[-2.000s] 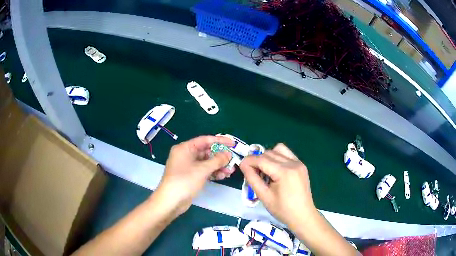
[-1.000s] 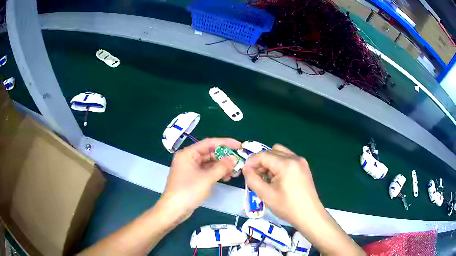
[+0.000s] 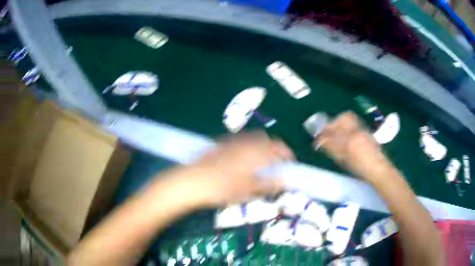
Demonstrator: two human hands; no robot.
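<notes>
My left hand (image 3: 255,161) is strongly blurred over the pale front rail; whether it holds anything cannot be told. My right hand (image 3: 346,140) is over the dark green belt, its fingertips at a blurred white part (image 3: 315,124); whether they grip it is unclear. Just beyond my right hand lies a white shell (image 3: 388,128) with dark wires and a green circuit board (image 3: 366,103). Another white shell (image 3: 245,109) with trailing wires lies on the belt above my left hand. A narrow white cover (image 3: 288,79) lies farther back.
Several white shells (image 3: 342,227) and rows of green boards (image 3: 198,249) lie on the near bench. An open carton (image 3: 70,182) stands left, pink-red bubble wrap (image 3: 458,241) right. A dark red wire pile (image 3: 359,23) and blue basket (image 3: 260,4) are at the back.
My hands have parted, the right one moving right and outward. The green board no longer shows in my left fingers. A shell with a board now lies beyond my right hand. The view has shifted.
</notes>
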